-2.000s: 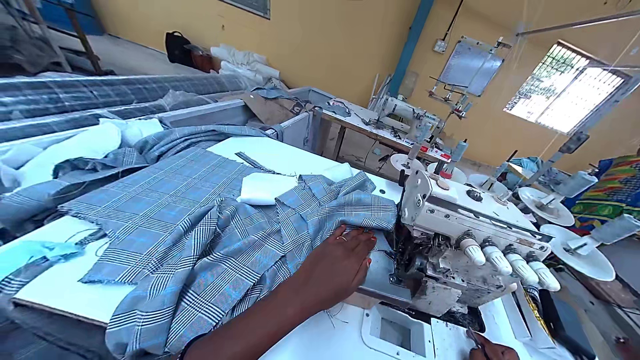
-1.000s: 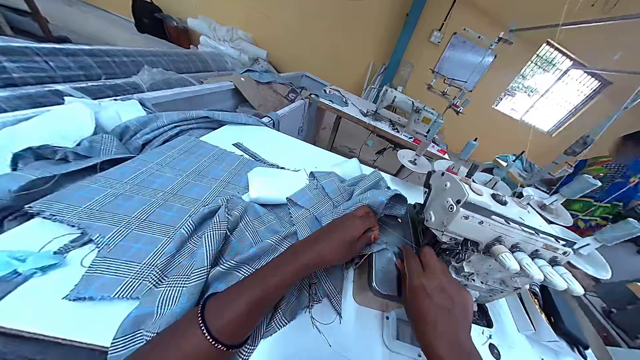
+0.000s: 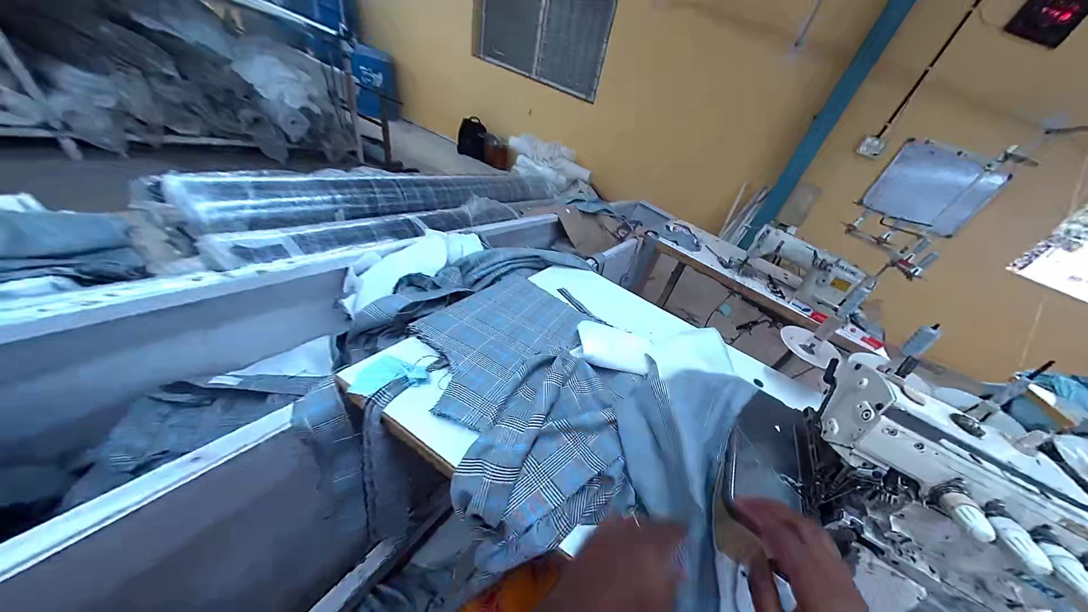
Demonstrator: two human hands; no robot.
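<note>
Grey-blue plaid fabric lies bunched on the white sewing table. A plain grey-blue piece of cloth runs from beside the overlock sewing machine down to the bottom edge. My left hand, blurred, is at the bottom next to this cloth; whether it grips it does not show. My right hand is just below the machine's dark cloth plate, fingers bent, close to the cloth's right side; its hold is also unclear. A folded white piece lies on the fabric.
Grey wooden bins with cloth stand at the left, plastic-wrapped fabric rolls beyond them. Another sewing machine stands on a table at the back right. A light-blue scrap lies at the table's left corner.
The view has swung left. Plain grey-blue cloth now spreads beside the machine, where plaid fabric lay bunched. Both hands have moved toward me, away from the machine's front.
</note>
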